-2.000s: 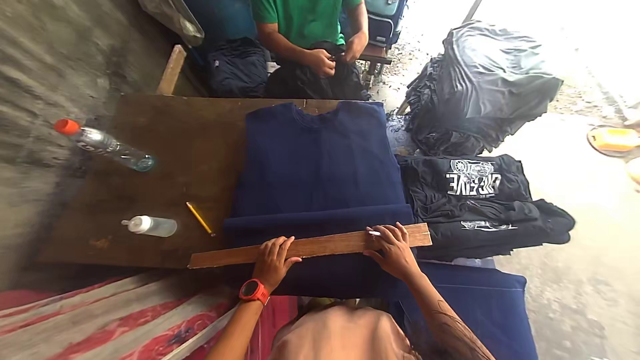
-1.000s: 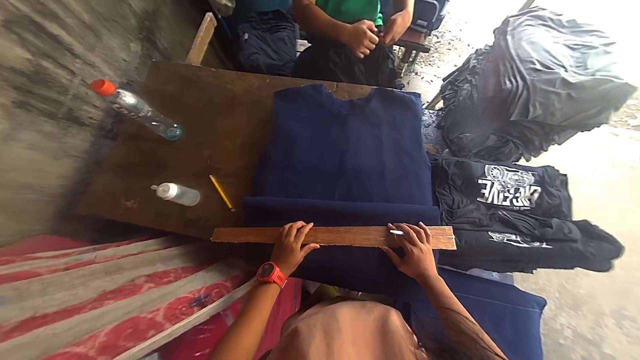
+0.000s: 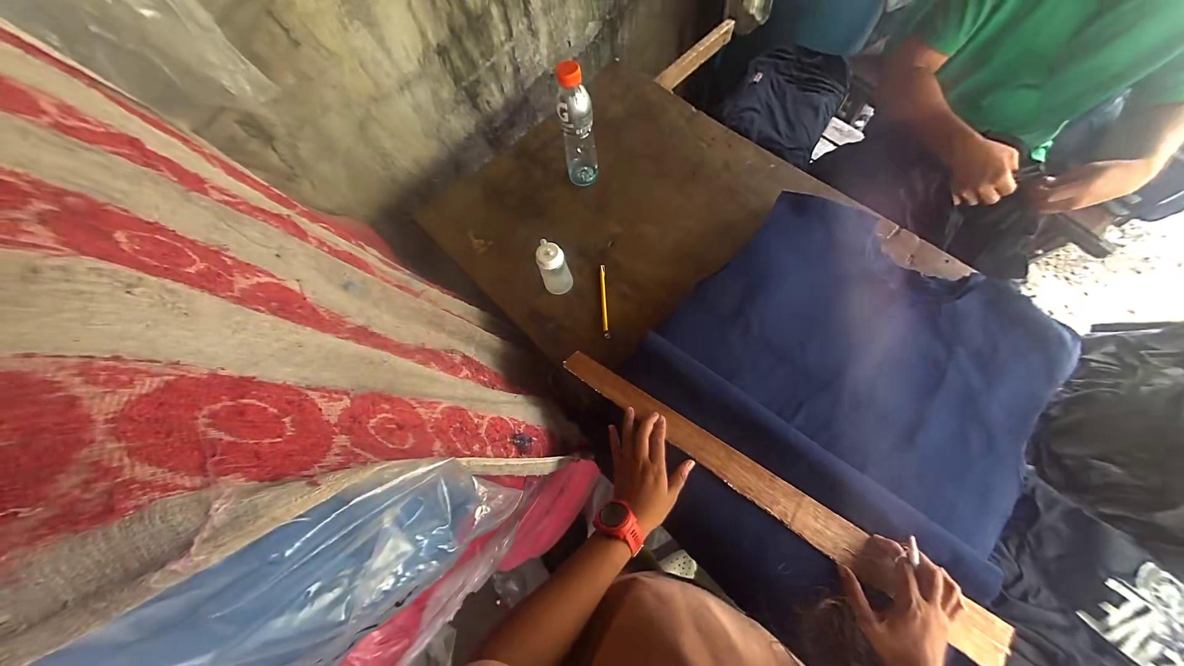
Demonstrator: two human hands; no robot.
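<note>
A long flat wooden strip lies across folded dark blue fabric. Near the strip's left part, my left hand rests with its fingers spread, the tips at the strip's edge, a red watch on the wrist. My right hand lies on the strip's right part, and a small white stick stands between its fingers; whether this is chalk or something else I cannot tell. Beyond the left end of the strip a yellow pencil lies on the brown table, beside a small white-capped bottle.
A clear plastic bottle with an orange cap stands farther back. Black printed shirts are at the right. Across the table sits a person in a green shirt. A red-and-beige patterned cloth and clear plastic sheeting fill the left.
The view has swung strongly to the left. My left hand's fingers, on the strip a second ago, now reach its near edge. My right hand stays at the strip's right part.
</note>
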